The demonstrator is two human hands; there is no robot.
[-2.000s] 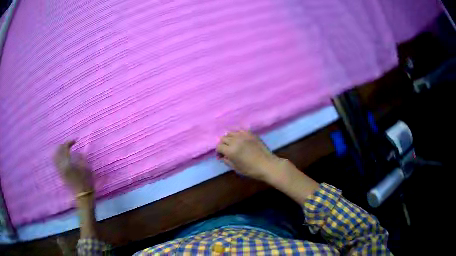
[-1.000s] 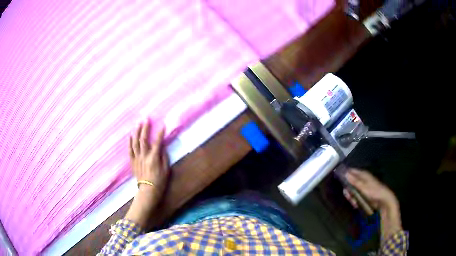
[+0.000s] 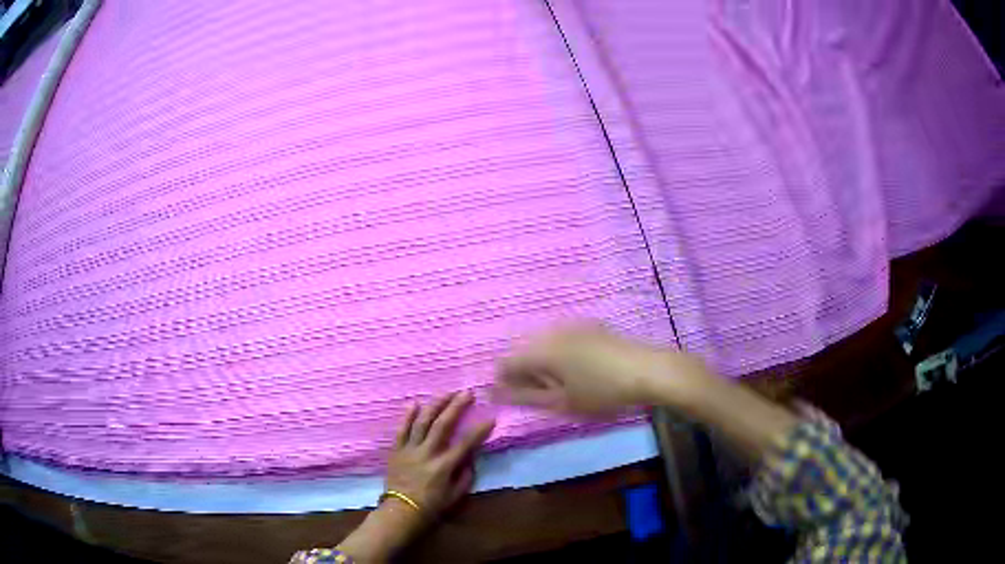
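The pink striped fabric point(image 3: 331, 242) covers most of the table, with fine darker lines and a near edge above a pale underlay strip point(image 3: 573, 453). My left hand point(image 3: 432, 457) lies palm down on the fabric edge and the strip, fingers apart, holding nothing. My right hand point(image 3: 573, 369) is blurred above the fabric, to the right of my left hand; whether its fingers hold anything cannot be told. A thin dark line runs down the fabric to my right forearm. The track point(image 3: 685, 468) shows partly below that forearm. The end cutter is not visible.
A long whitish roll point(image 3: 42, 105) lies across the fabric at the left. Rippled pink cloth point(image 3: 816, 165) lies at the right. A blue patch point(image 3: 643, 511) is beside the track. A metal fitting point(image 3: 937, 371) sits at the right table edge.
My right hand has left the cutter handle and is now over the fabric. My left hand remains flat at the fabric edge. The view has shifted, and the cutter is no longer visible.
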